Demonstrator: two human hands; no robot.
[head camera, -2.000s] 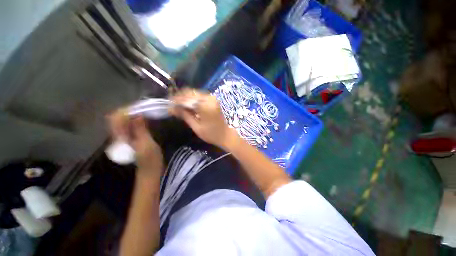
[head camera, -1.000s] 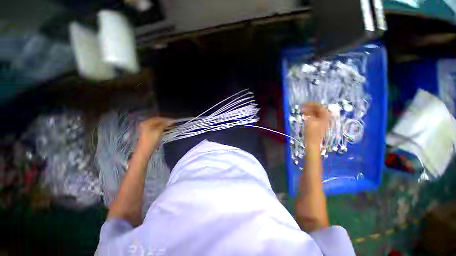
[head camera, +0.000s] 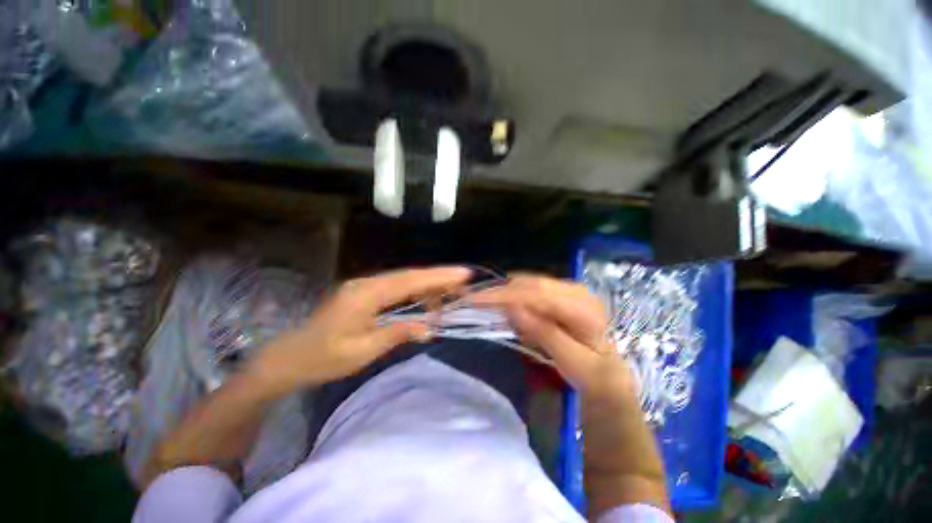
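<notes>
Several thin white cables (head camera: 472, 324) lie across the dark-covered lap, partly hidden by my hands. My left hand (head camera: 383, 317) is at their left side, fingers stretched out over them. My right hand (head camera: 557, 319) is at their right side, fingers bent onto the strands. The fingertips of both hands are close together. Which strands each hand grips is blurred. Beyond the hands, the two white winding posts (head camera: 417, 172) stand still on their dark hub, with nothing around them.
The tying head (head camera: 707, 209) juts out at the machine's right front. A blue bin (head camera: 717, 409) of coiled cables is right of my lap, with a second blue bin (head camera: 864, 383) beyond. A grey-white cable bunch (head camera: 184, 352) and bagged parts (head camera: 77, 337) are at left.
My right hand has left the blue bin and come to the cables on the lap. My left hand has moved inward over them. The view has shifted, bringing the posts to the upper middle.
</notes>
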